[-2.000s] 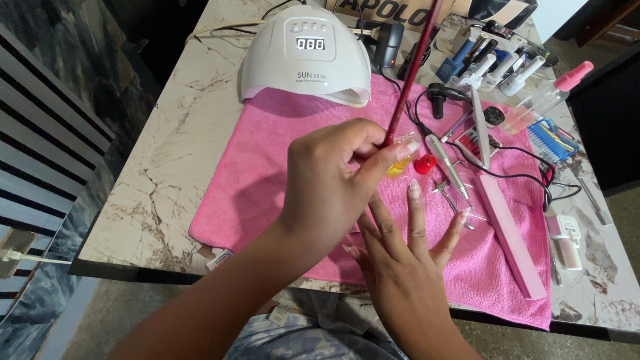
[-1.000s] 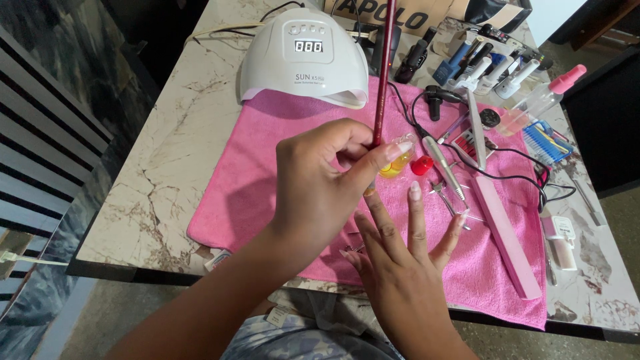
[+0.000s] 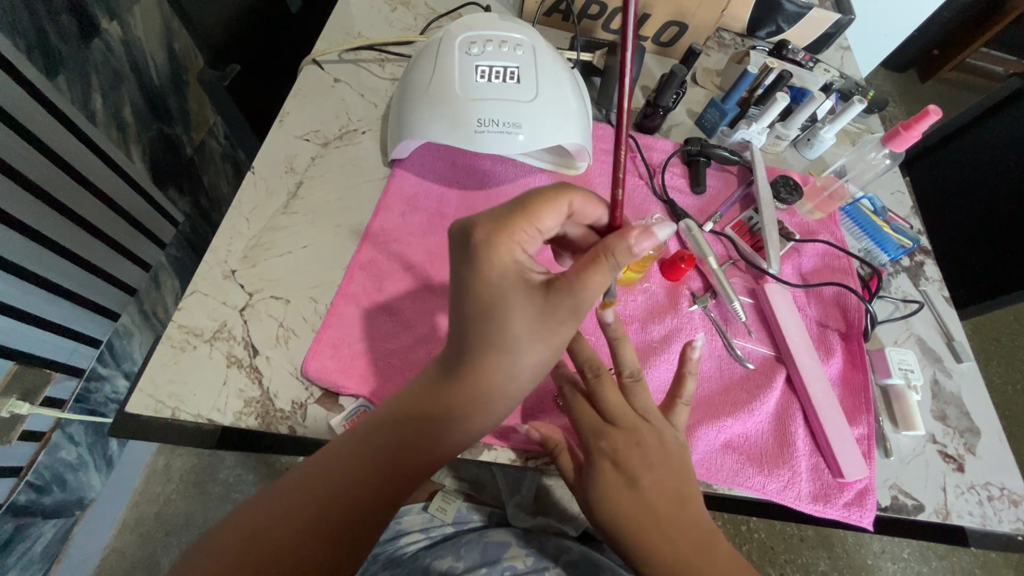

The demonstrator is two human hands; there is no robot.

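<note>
My left hand [image 3: 528,280] pinches a thin dark red brush [image 3: 622,120] between thumb and fingers, its handle pointing up. The brush's bristle tip, dark and amber, is at the nail of one finger of my right hand [image 3: 632,424]. That hand rests palm down with fingers spread on the pink towel [image 3: 384,296], holding nothing. Just behind my left thumb stands a small clear bottle of yellow liquid [image 3: 638,268], partly hidden. Beside it lies a red cap [image 3: 678,265]. A silver electric nail drill handpiece [image 3: 710,268] and metal cuticle nippers [image 3: 724,332] lie to the right.
A white nail lamp [image 3: 490,96] stands at the back of the marble-patterned table [image 3: 232,296]. Nail polish bottles [image 3: 724,104], a spray bottle [image 3: 868,164], a blue brush [image 3: 876,232] and a black cable are at the right. A long pink file [image 3: 812,384] lies near the towel's right edge.
The brush and my left hand have shifted slightly, and the brush tip now shows at the fingernail. My right hand stays spread on the towel.
</note>
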